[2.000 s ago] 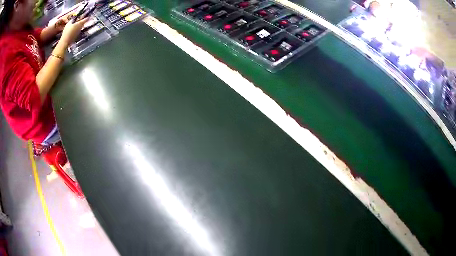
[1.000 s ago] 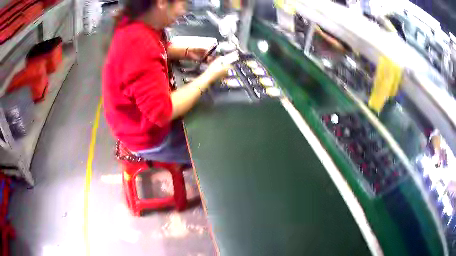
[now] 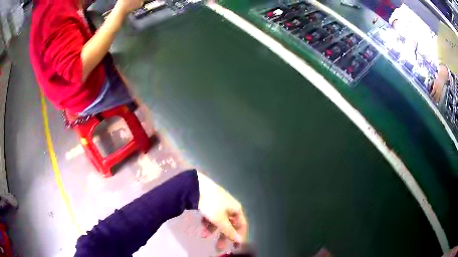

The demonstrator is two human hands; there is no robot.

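Observation:
My left hand (image 3: pixel 223 213), in a dark blue sleeve, is over the near left edge of the dark-green bench (image 3: pixel 261 135). Its fingers are curled and point down. A dark, blurred shape touches the picture's bottom edge by the fingertips; I cannot tell whether the hand holds it. A small pinkish patch shows at the bottom edge right of it, perhaps part of my right hand, too cut off to tell. A clear tray (image 3: pixel 354 80) of black phone backs with red spots lies on the green conveyor belt (image 3: pixel 402 108).
A person in a red top (image 3: pixel 60 55) sits at the left on a red stool (image 3: pixel 108 168), an arm reaching to a tray at the bench's far end. A pale strip (image 3: pixel 366 128) divides bench and belt. Beyond the belt, another person's hand (image 3: pixel 440 83) shows near brightly lit items.
My left hand and sleeve have come into view from below. The view has swung left and then back right and down. The seated person still works at the far end.

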